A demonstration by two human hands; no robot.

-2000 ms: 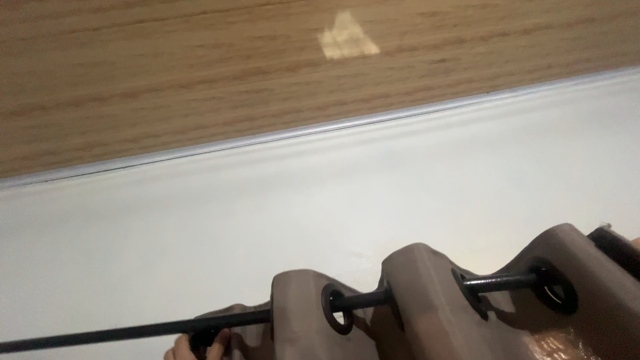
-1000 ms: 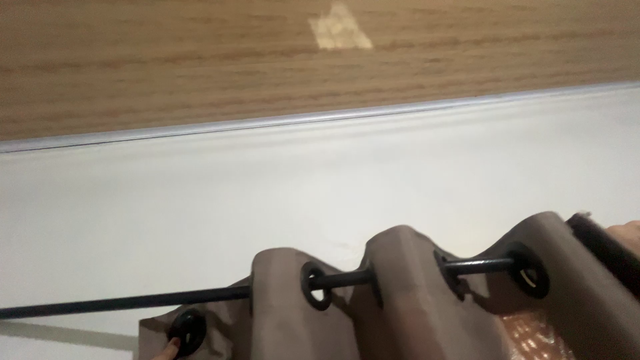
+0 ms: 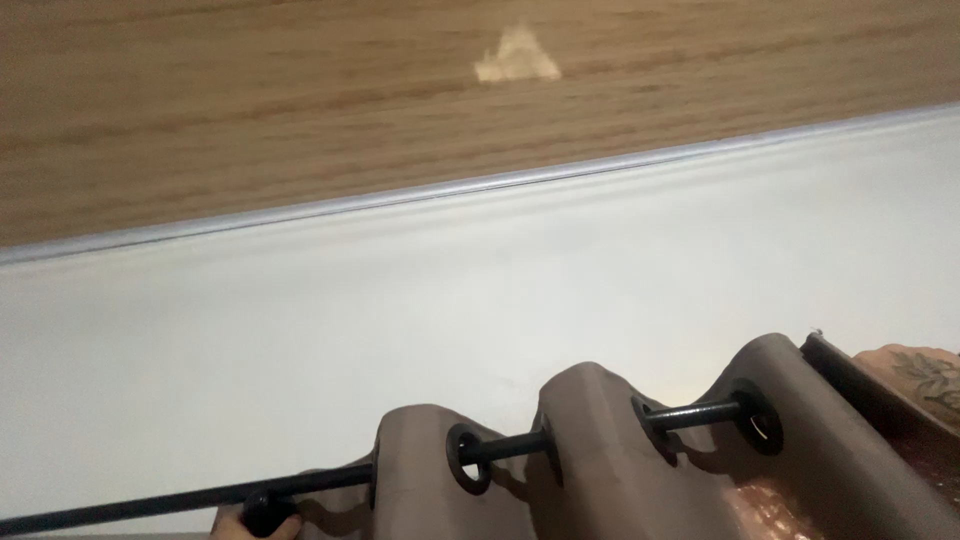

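Observation:
A brown curtain with black grommets hangs in folds on a black curtain rod, which passes through several of them. At the lower left, my left hand pinches a dark round piece just below the rod, apparently the curtain's end grommet, beside the curtain's edge. Only its fingertips show. At the right edge, behind the curtain's raised dark edge, is a skin-toned shape with a leaf-like pattern, which looks like the back of my right hand; its fingers are hidden.
Behind the rod is a white wall. Above it runs a pale trim strip along a wood-patterned surface with a small patch of light on it. A shiny patch shows on the curtain's lower right.
One second ago the end grommet faced the view with a finger at its rim and the curtain edge spread out; now fingers close around it, near the rod. More of the patterned shape shows at right.

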